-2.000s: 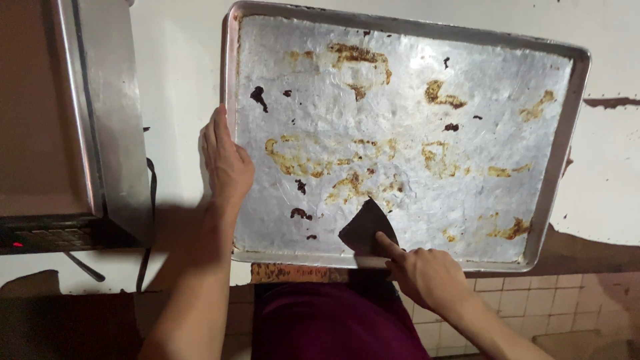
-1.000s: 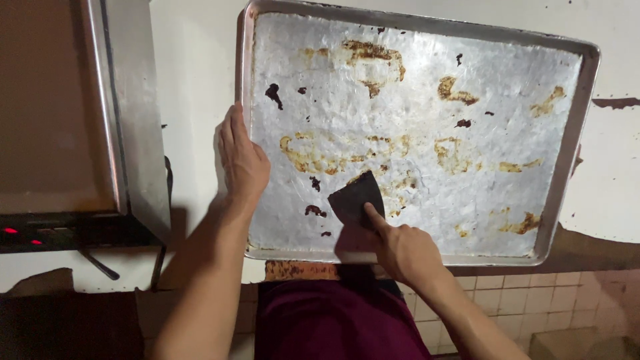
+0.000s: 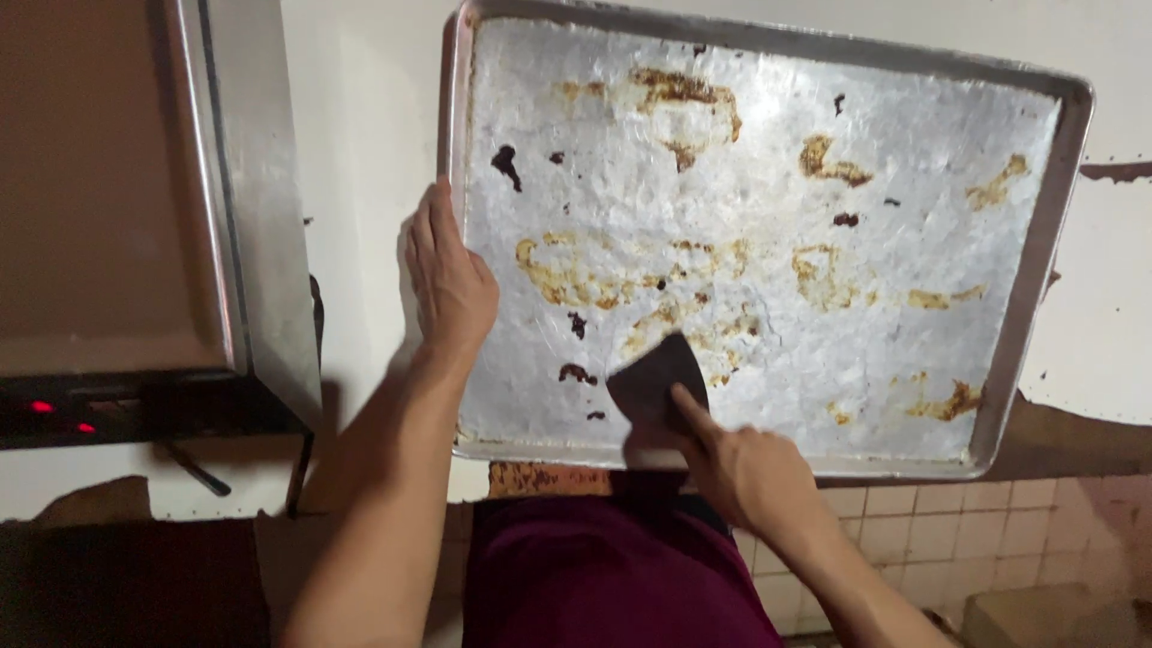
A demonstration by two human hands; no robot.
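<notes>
A rimmed aluminium sheet pan (image 3: 765, 216) with brown baked-on stains and dark burnt bits lies on the worktop. My left hand (image 3: 450, 279) rests along the pan's left rim, its fingers against the outer side and the thumb toward the pan. In my right hand (image 3: 751, 468) is a dark, wide-bladed scraper (image 3: 661, 382); the index finger lies along the blade. The blade is over the lower middle of the pan, just below a patch of yellow-brown residue. My palm hides the scraper's handle.
A metal appliance (image 3: 265, 207) with red lights on its front stands at the left. A black cable or handle (image 3: 198, 470) sticks out below it. The white worktop (image 3: 360, 108) has a chipped, broken front edge. Beige wall tiles (image 3: 936, 522) show beneath it at the right.
Between the oldest frame and the middle one, the scraper moved left and up across the pan in my right hand. Since then it has shifted slightly downward. My left hand stays at the pan's left rim.
</notes>
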